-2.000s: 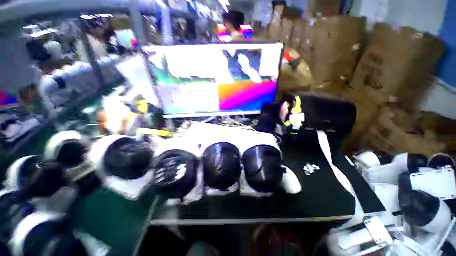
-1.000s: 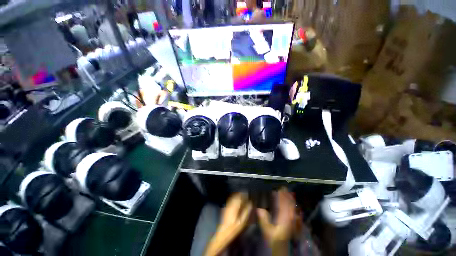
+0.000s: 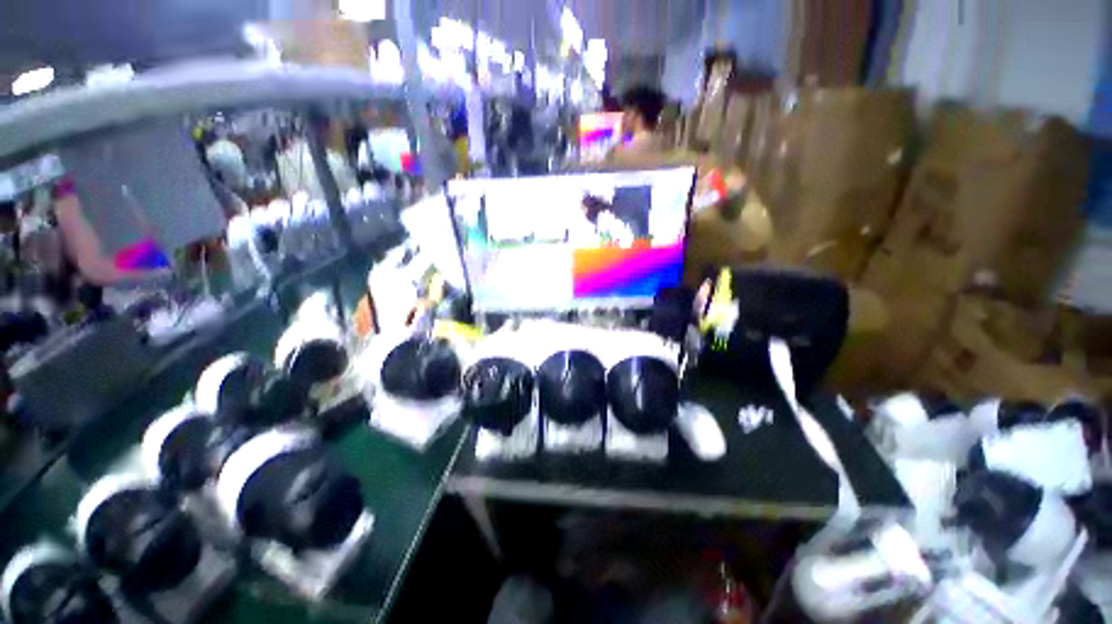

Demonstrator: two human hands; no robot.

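Note:
No hand of mine shows in the head view. Nearest in front, three white security cameras with black ball fronts stand side by side on the dark bench; the middle one [image 3: 571, 388] has one on its left [image 3: 499, 396] and one on its right [image 3: 643, 395]. A white computer mouse [image 3: 700, 430] lies right of them, and small whitish parts [image 3: 755, 418] lie farther right. The lit monitor [image 3: 576, 241] stands behind the cameras, showing split pictures with a red-blue gradient block. The picture is blurred.
More cameras [image 3: 293, 497] stand in rows on the green surface [image 3: 381, 506] at left. A black case [image 3: 780, 319] sits right of the monitor, with a white strap [image 3: 805, 421] hanging over the bench. White units [image 3: 860, 569] are piled at right, brown cartons [image 3: 823, 183] behind. A person [image 3: 639, 120] is beyond the monitor.
Both my hands, seen one second ago below the bench edge, apart, are out of the picture now. The view has tilted up, so the bench and monitor sit lower.

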